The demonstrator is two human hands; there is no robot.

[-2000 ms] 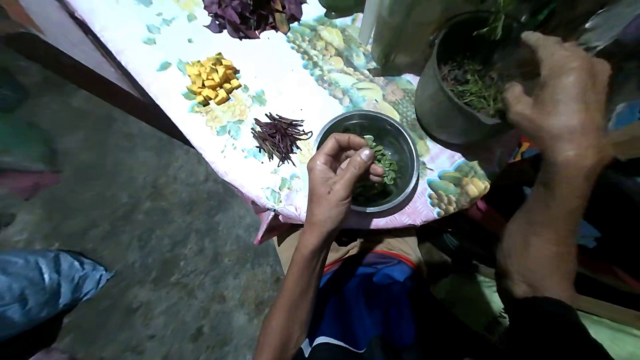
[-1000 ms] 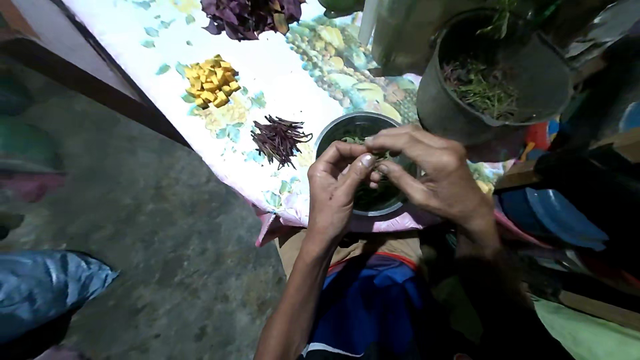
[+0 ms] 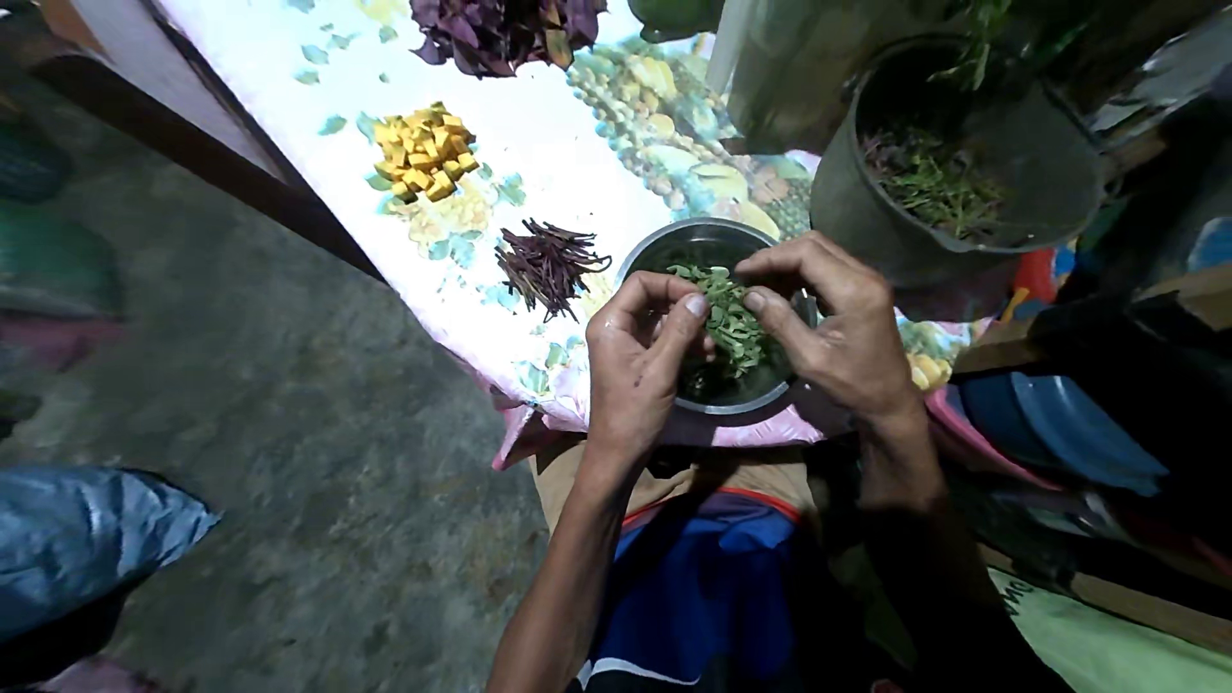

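My left hand (image 3: 645, 356) is over the left side of a round metal bowl (image 3: 746, 408), its thumb and forefinger pinched at the edge of small green leaves (image 3: 733, 322); the fingertips partly hide what they grip. On the bowl's right side is my right hand (image 3: 828, 318), thumb and forefinger curved beside the same leaves. Whether it holds a leaf cannot be told. Behind it stands a deep grey bucket (image 3: 881, 226) with green sprigs (image 3: 938, 188) inside. Left of the bowl lies a small heap of thin dark purple stalks (image 3: 549, 267) on the floral tablecloth (image 3: 520, 115).
Yellow cubes of a cut vegetable (image 3: 425, 151) and purple leaves (image 3: 505, 34) lie farther back on the table. Blue plastic basins (image 3: 1059, 423) sit at the right, beside dark wooden bars. A blue plastic bag (image 3: 91, 539) is on the concrete floor at the left.
My right hand was at the bucket two seconds ago and came to the bowl. Since one second ago the two hands have parted slightly. My left hand has stayed over the bowl.
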